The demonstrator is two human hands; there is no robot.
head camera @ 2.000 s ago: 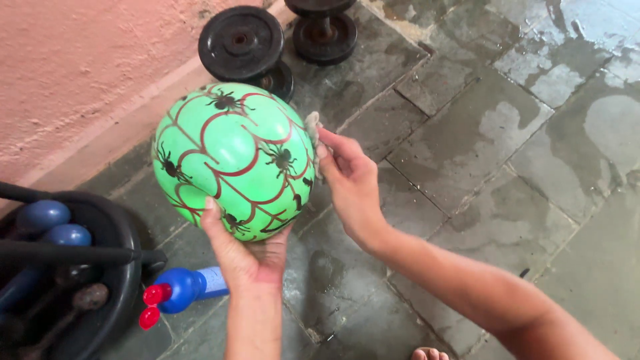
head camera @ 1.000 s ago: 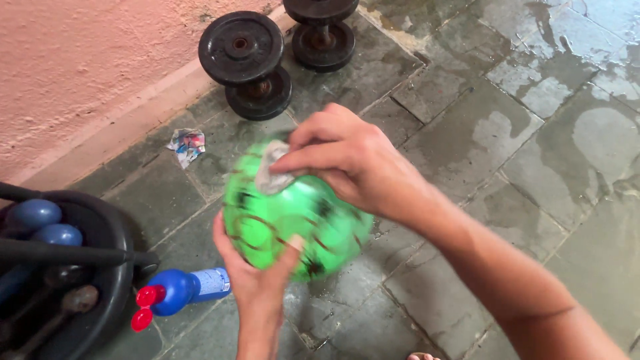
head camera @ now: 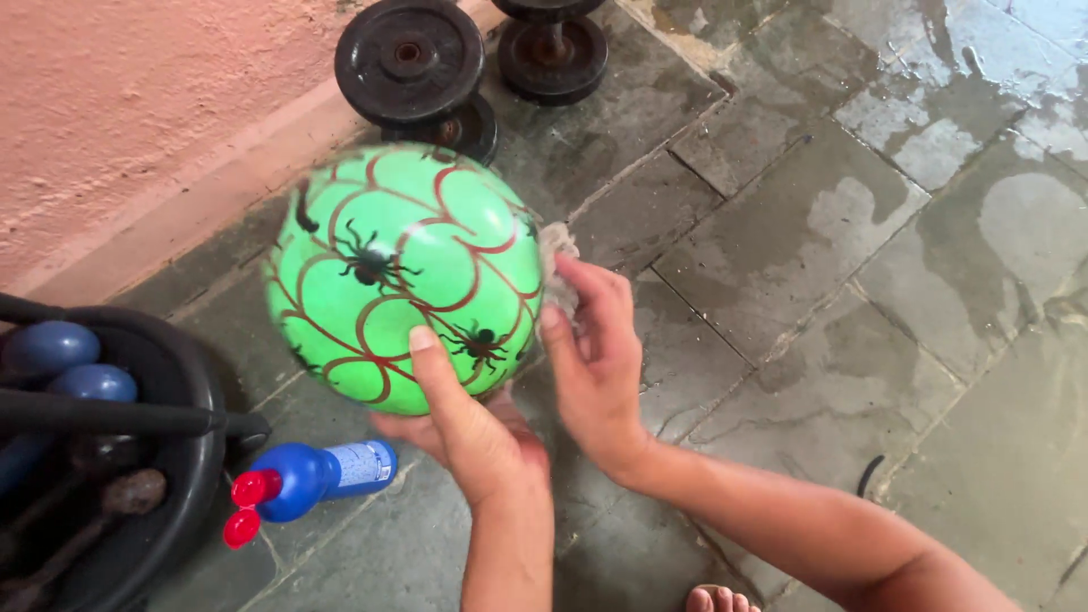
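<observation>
A shiny green ball (head camera: 399, 272) printed with black spiders and a red-brown web fills the centre-left of the view. My left hand (head camera: 476, 433) grips it from below, its thumb lying on the near face and the other fingers underneath. At the ball's right side, my right hand (head camera: 595, 357) pinches a crumpled greyish cloth (head camera: 559, 263) that touches the surface. Below and left of the ball a blue plastic bottle (head camera: 297, 483) with a red flip cap, its cap open, lies on the floor.
Black dumbbells (head camera: 410, 64) stand by the pink wall (head camera: 153, 110). A round black tub (head camera: 200, 382) at left holds blue-headed dumbbells (head camera: 51, 347) and other weights, with dark bars across it. The slate floor (head camera: 790, 255) has wet patches. A bare foot's toes (head camera: 721, 599) show at the bottom.
Since one second ago, the ball has moved left and been turned, and my right hand with the cloth has gone from its top to its right side. The colourful scrap by the wall is now out of sight.
</observation>
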